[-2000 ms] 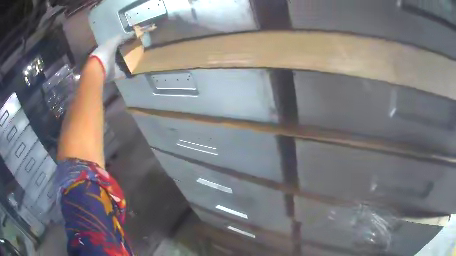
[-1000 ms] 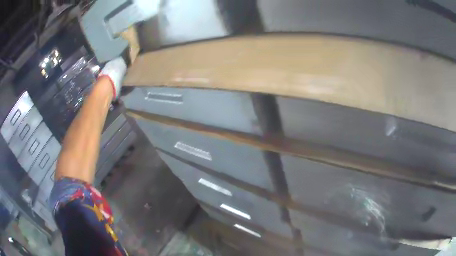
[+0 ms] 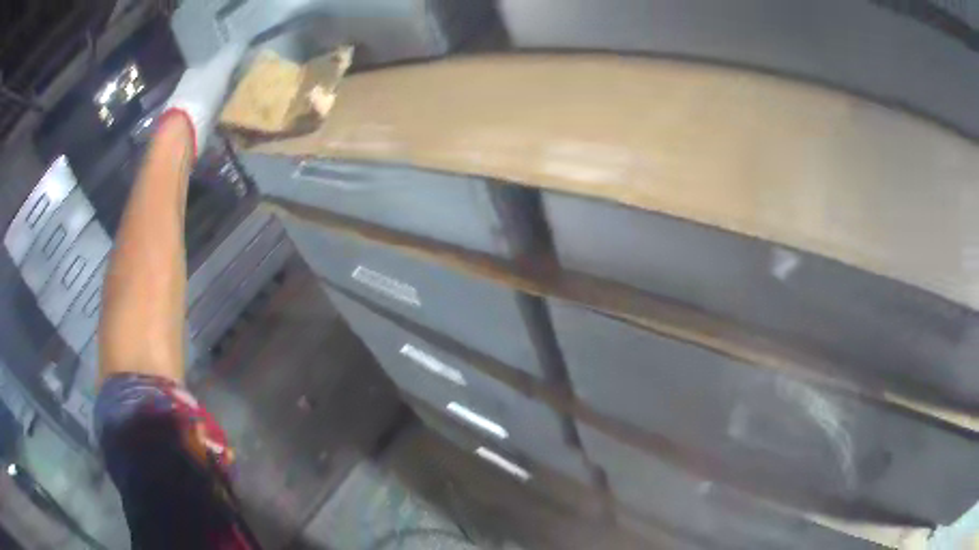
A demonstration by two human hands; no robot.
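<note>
My left hand [image 3: 204, 88], in a white knit glove with a red cuff, is at the upper left corner of a tall stack of grey sheet-metal pieces [image 3: 408, 215]. It is beside the torn, folded end of a wide brown cardboard strip [image 3: 644, 118] and next to the corner of the upper grey piece [image 3: 376, 30]. The fingers are blurred, and whether they grip anything cannot be told. The strip lies between the upper piece and the stack below. My right hand is out of the picture.
Thinner cardboard edges [image 3: 408, 239] run between the lower layers. Clear film [image 3: 821, 430] shows on the lower right of the stack. Another stack of pale pieces [image 3: 64, 242] stands at the far left. Dark floor [image 3: 295, 376] lies between the stacks.
The cardboard strip's torn end now sticks out, folded, at the corner. My left hand has moved up and left from its place a second ago. The view has shifted over the stack.
</note>
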